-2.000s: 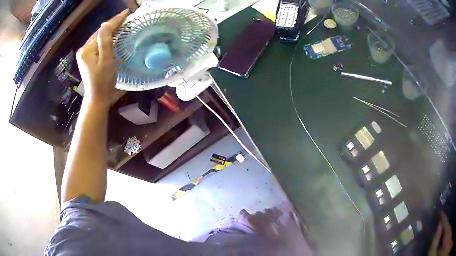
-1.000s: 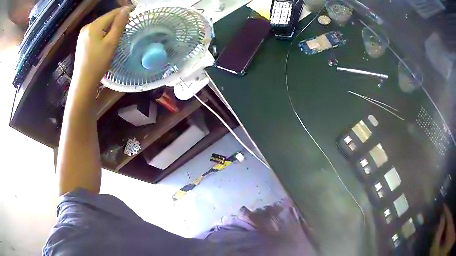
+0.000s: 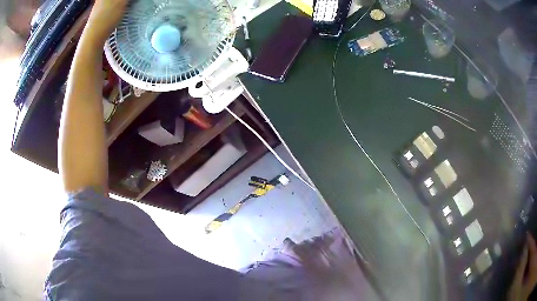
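Observation:
The desk fan [image 3: 166,40], with white cage and pale blue blades, leans out over the bench's left edge. More of its white base [image 3: 221,82] shows at the cage's lower right. My left hand [image 3: 110,13] holds the cage rim at the top left, cut off by the top edge, fingers hardly visible. My right hand [image 3: 524,267] is a cut-off, dark sliver at the lower right edge; its fingers and anything in it cannot be made out.
The green mat [image 3: 365,206] bears a row of keypad phones [image 3: 456,203], tweezers [image 3: 441,111], a white stick tool [image 3: 424,76], a blue circuit board [image 3: 375,41], a dark maroon smartphone [image 3: 282,47] and clear cups [image 3: 437,40]. The fan cord [image 3: 271,147] hangs over the bench edge. Brown shelves [image 3: 159,123] stand left.
The fan has moved left and up in view and turned, with more of its base showing. My left hand has moved up with it, partly out of view. The bench things shift slightly up.

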